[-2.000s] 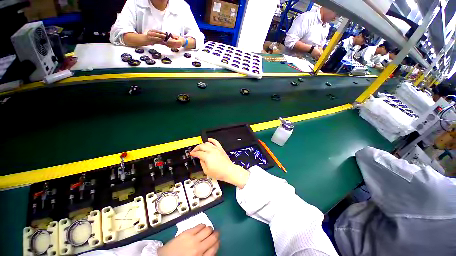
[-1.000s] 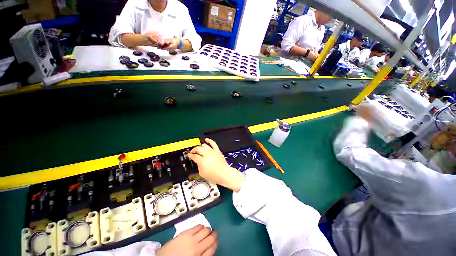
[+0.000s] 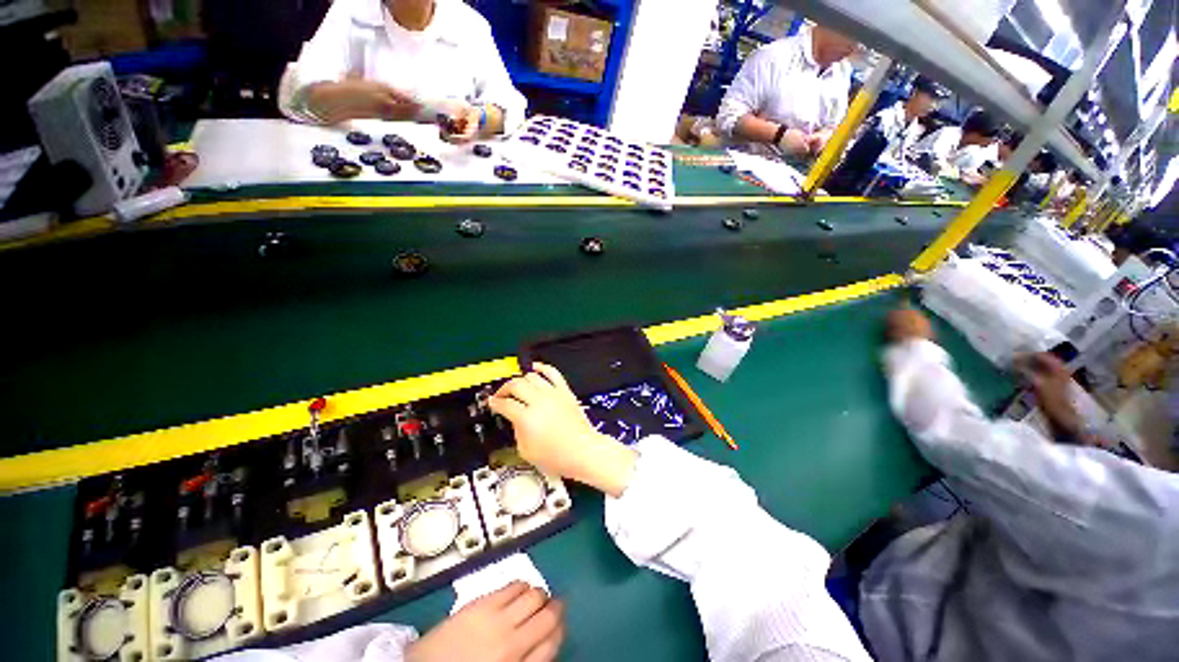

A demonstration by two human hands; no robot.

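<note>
The row of cream fixture blocks point(image 3: 319, 566) stands on one long black base. Round nests show in four blocks; the middle block has no ring in it. My right hand point(image 3: 546, 422) is at the toggle clamp behind the rightmost block, fingertips closed on its lever, which they mostly hide. The middle toggle clamp point(image 3: 317, 440) stands higher, red tip up. My left hand point(image 3: 491, 631) rests flat over a white cloth point(image 3: 502, 578) in front of the blocks. The black parts tray point(image 3: 590, 349) holds a pile of tiny blue-and-white inserts point(image 3: 636, 411).
An orange stick point(image 3: 701, 406) and a white bottle point(image 3: 727, 348) lie right of the tray. The conveyor belt point(image 3: 517, 291) carries dark rings behind the yellow edge point(image 3: 259, 424). A person's arm point(image 3: 957, 401) reaches in at right near stacked white trays point(image 3: 1002, 300). People sit across the belt.
My hands hold nearly the same places. Rings on the belt have moved left. The person at right has stretched an arm forward over the bench.
</note>
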